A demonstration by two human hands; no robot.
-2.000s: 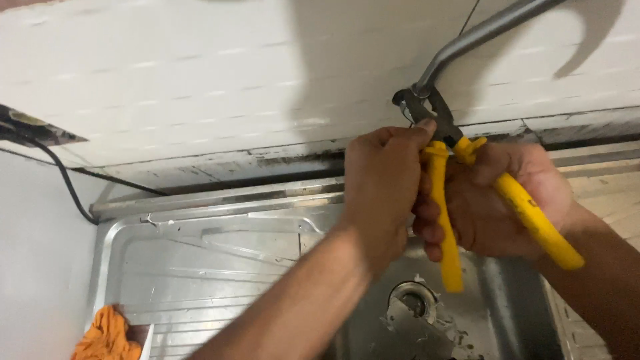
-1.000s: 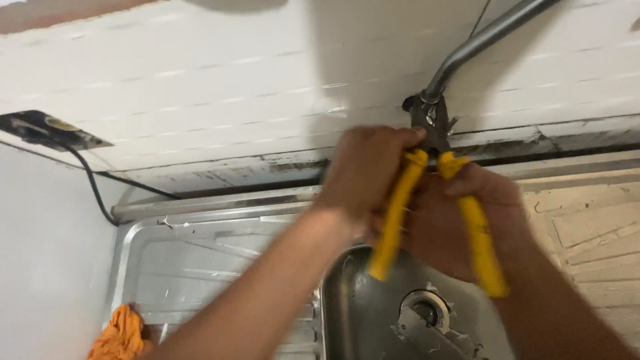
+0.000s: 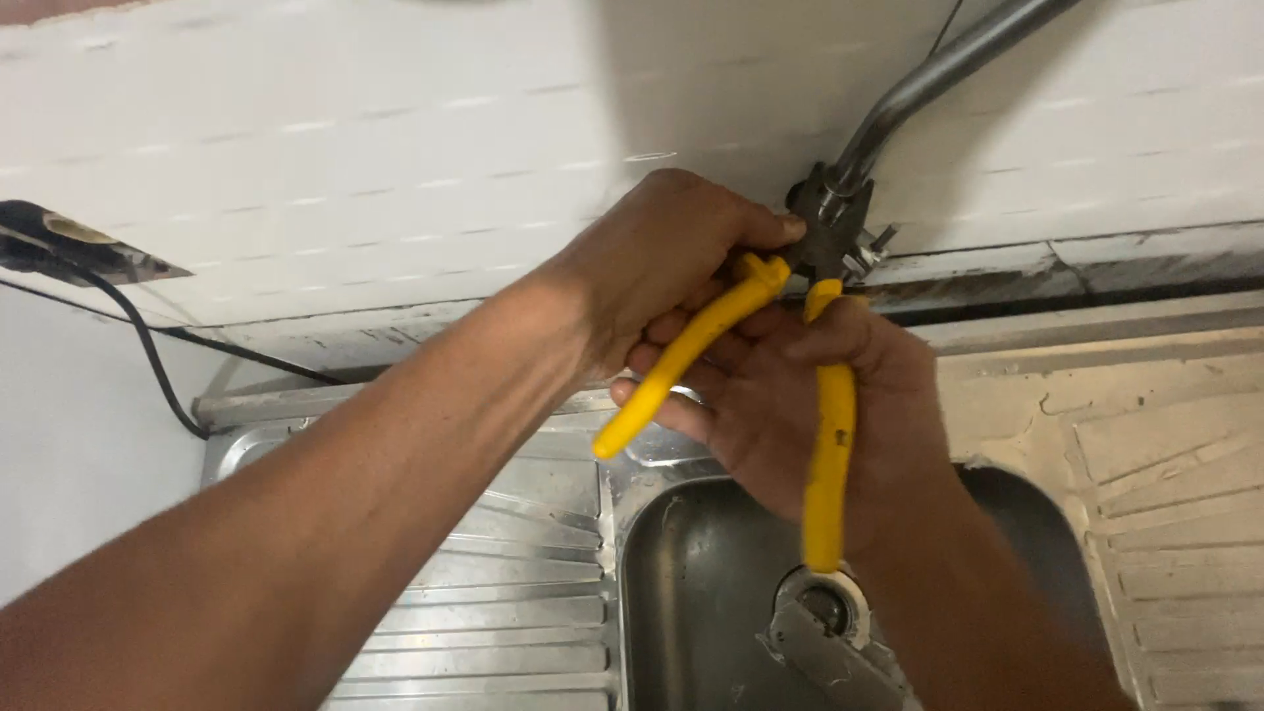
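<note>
A pair of pliers with yellow handles (image 3: 831,444) has its dark jaws spread around the base of a metal faucet spout (image 3: 918,89) at the wall. My left hand (image 3: 681,237) reaches in from the left, its thumb on the pliers' head near the pivot. Behind the handles, my right hand (image 3: 839,395) has its thumb over the right handle. Fingers of both hands overlap below the pivot, and which of them touch the left handle is partly hidden. A small metal valve fitting (image 3: 867,253) shows just right of the jaws.
Below lies a steel sink basin (image 3: 711,573) with a drain (image 3: 825,604) and a flat scraper-like piece beside it. A ribbed drainboard (image 3: 494,602) is at left, a dusty one (image 3: 1185,513) at right. A black cable (image 3: 148,336) hangs from the wall opening at left.
The pliers' handles have swung around the spout's base, their lower ends shifting left. Both hands have moved with them. The orange cloth seen earlier at lower left is out of sight.
</note>
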